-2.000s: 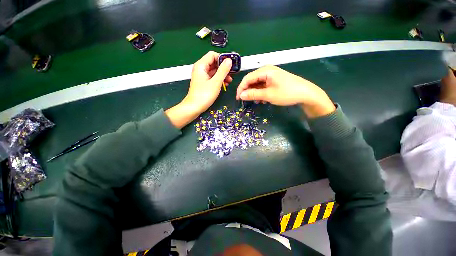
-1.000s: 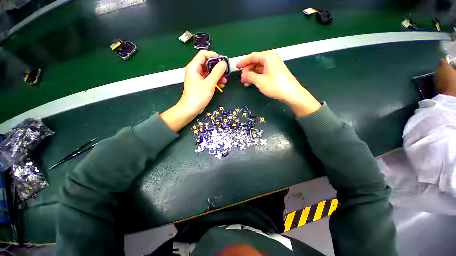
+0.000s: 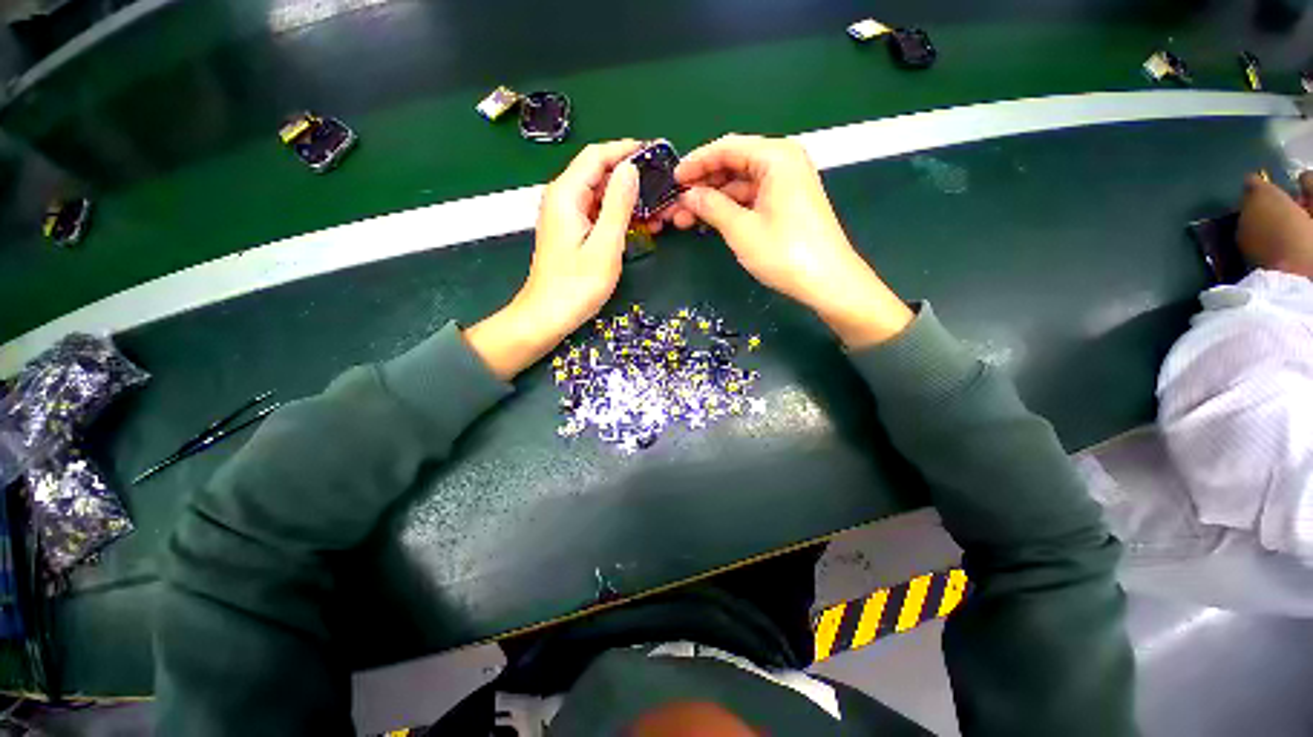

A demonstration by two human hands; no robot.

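Observation:
A black rounded-square watch housing (image 3: 657, 179) is held over the white strip, its dark inside facing me. My left hand (image 3: 588, 231) grips its left side. My right hand (image 3: 763, 216) has its thumb and fingertips at the housing's right edge; a small part between them cannot be made out. A yellow flex strip (image 3: 639, 241) hangs below the housing. A loose pile of small white and dark parts with yellow spots (image 3: 655, 377) lies on the green worktop below my hands.
Spaced black units, one here (image 3: 544, 115), lie on the green belt beyond the white strip (image 3: 360, 248). Tweezers (image 3: 209, 435) and clear parts bags (image 3: 72, 497) lie at left. A neighbour's white sleeve (image 3: 1246, 410) and a black pad (image 3: 1221, 248) are at right.
My right hand has moved up from near the pile to the housing's right edge. The housing is turned, with its flex strip seen wider. The belt units have shifted left.

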